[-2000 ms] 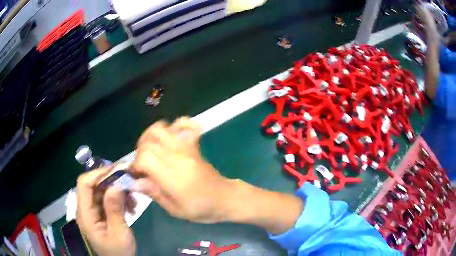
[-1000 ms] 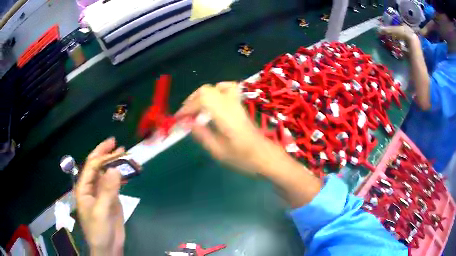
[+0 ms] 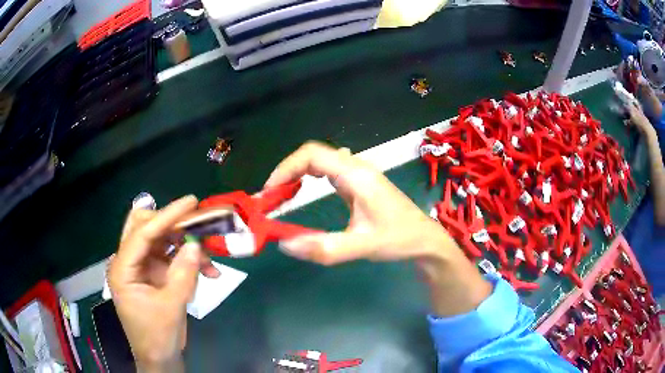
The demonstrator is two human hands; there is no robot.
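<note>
My left hand (image 3: 157, 280) holds a closed watch body (image 3: 211, 223), a dark block with a pale edge, between fingers and thumb. My right hand (image 3: 364, 211) grips the two handles of a red spring clamp (image 3: 251, 222) between thumb and fingers. The clamp's jaw end is at the watch body, overlapping it; whether the jaws press on it cannot be told. A white wipe (image 3: 216, 288) lies on the green bench behind my left hand. Another red clamp (image 3: 321, 361) lies at the bottom edge.
A large clamp pile (image 3: 532, 175) is at right, with a pink tray (image 3: 583, 291) of clamps below it. Small open units (image 3: 219, 151) sit on the dark green belt. A bottle top (image 3: 144, 200), phone (image 3: 111, 336) and red bin (image 3: 45, 299) are at left. Another person's arm (image 3: 654, 164) is at far right.
My right hand first left my left hand, then picked up a red clamp, and now has it at the watch body. The view has shifted, and the watch body is tilted differently.
</note>
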